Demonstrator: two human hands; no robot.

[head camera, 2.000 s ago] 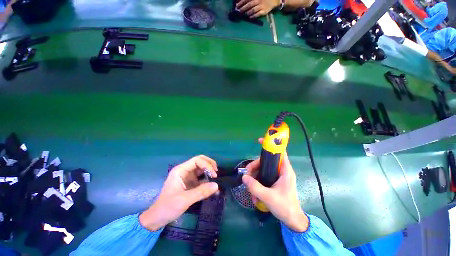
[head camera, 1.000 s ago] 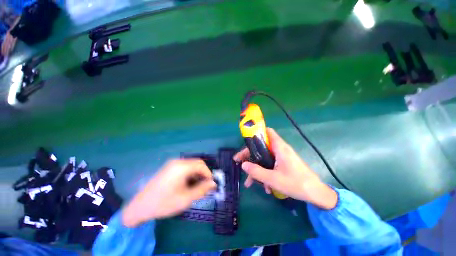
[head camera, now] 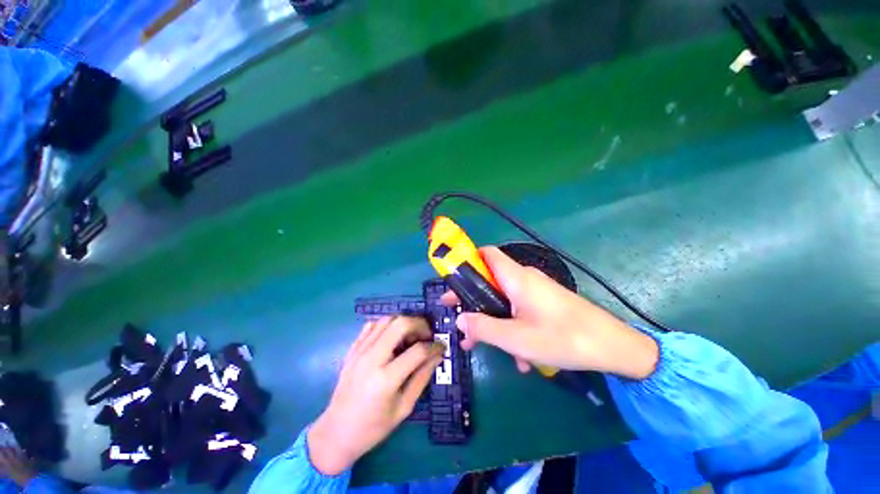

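A black plastic frame lies on the green bench in front of me, its wide bar upright in view and its arms pointing left. My left hand is over the arms, its fingertips on a small black part with a white piece at the bar. My right hand holds the yellow and black electric screwdriver, cord end up and left, bit end down and right, off the frame. My right fingertips are beside the bar's upper part. The screw dish is partly hidden behind my right hand.
A pile of small black parts with white pieces lies at left. Other black frames lie at upper left and upper right. The screwdriver cord curves right. A metal upright stands at right. A person's blue sleeve shows at left.
The small part has gone from between my hands down onto the frame, with my left fingers on it. My right hand still holds the screwdriver. The view has swung left.
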